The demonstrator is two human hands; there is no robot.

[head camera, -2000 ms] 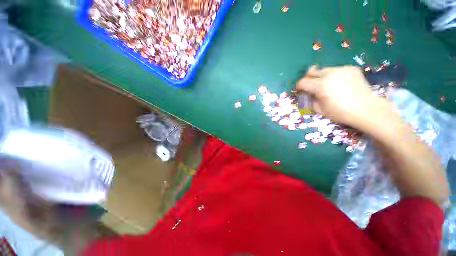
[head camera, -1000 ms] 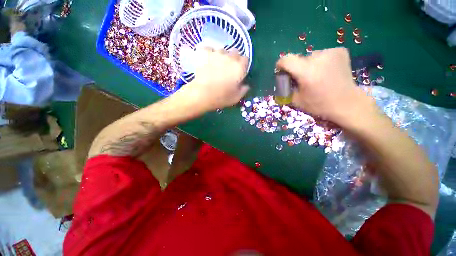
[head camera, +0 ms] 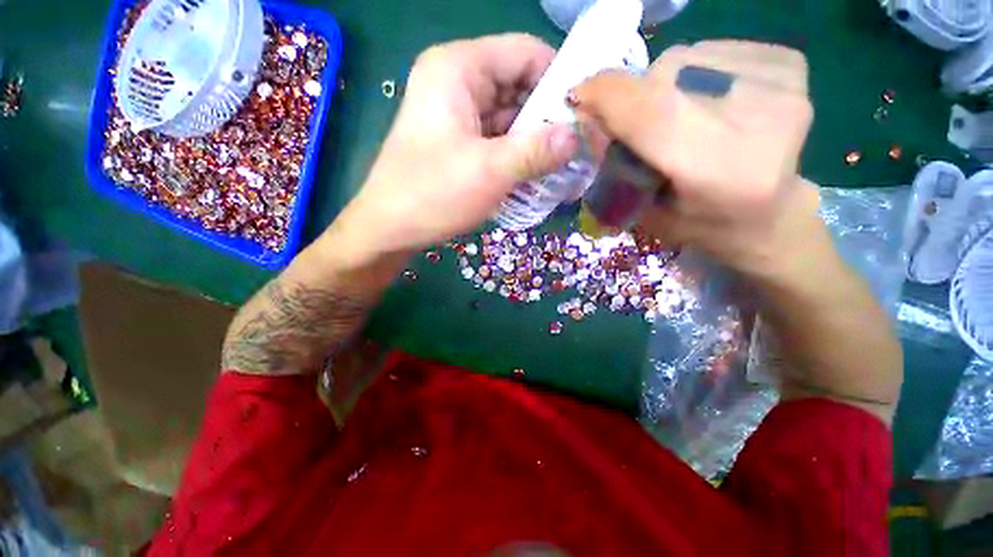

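Note:
My left hand (head camera: 468,141) holds a white fan part (head camera: 593,54), tilted, with its slotted cage below the fingers. My right hand (head camera: 708,141) grips a hammer (head camera: 618,194) by its head, yellow face down, with the dark handle end showing above the fingers. My right fingertips touch the white part; whether they hold a disc is hidden. Loose shiny discs (head camera: 544,267), silver and copper-red, lie in a pile on the green bench below both hands.
A blue tray (head camera: 294,207) of discs stands at the left with a white fan cage (head camera: 191,65) on it. A crinkled clear bag (head camera: 708,370) lies by my right forearm. White fans (head camera: 975,288) lie at the right edge. A cardboard box (head camera: 163,370) is below the bench edge.
My left hand has moved from the cage over the tray to the middle, now holding a white part. My right hand has come up beside it with the hammer. The view has shifted right.

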